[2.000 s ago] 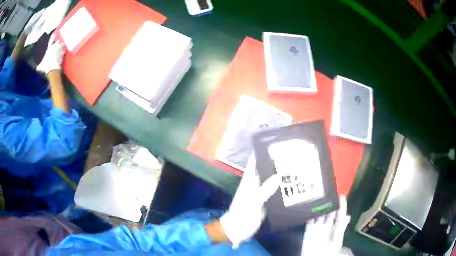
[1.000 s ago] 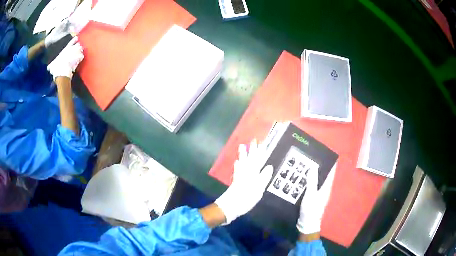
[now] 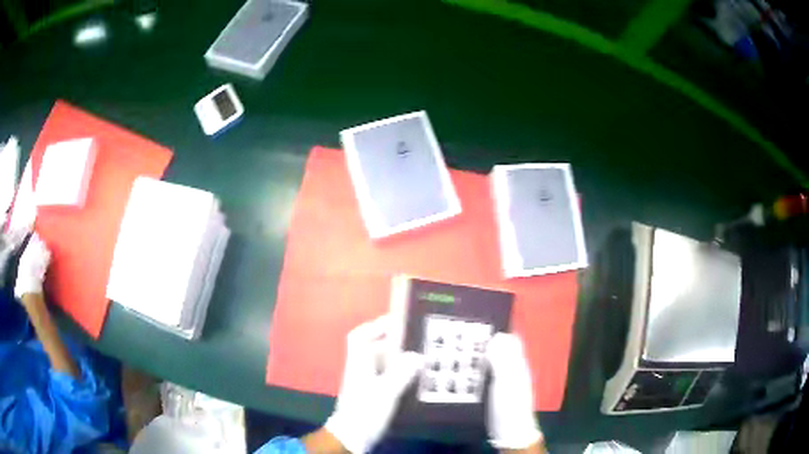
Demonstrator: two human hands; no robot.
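Note:
A black retail box (image 3: pixel 454 355) with a white picture grid and small green lettering is held over the front of the red mat (image 3: pixel 306 293). My left hand (image 3: pixel 368 386), in a white glove, grips its left side. My right hand (image 3: pixel 512 390), also white-gloved, grips its right side. Both hands are slightly blurred. Two more retail boxes lie pale grey face up on the mat: one at the top (image 3: pixel 401 175), tilted, and one at the right (image 3: pixel 539 220), at the mat's edge.
A silver-plated weighing scale (image 3: pixel 692 297) stands right of the mat. A stack of white boxes (image 3: pixel 166 253), a small timer (image 3: pixel 219 110) and another grey-faced box (image 3: pixel 257 35) are to the left. A co-worker's gloved hand (image 3: pixel 33 264) is by a second red mat (image 3: pixel 66 275).
The view has swung right. The black box showed different print two seconds ago; now the picture grid and lettering are upright. Both hands still hold it.

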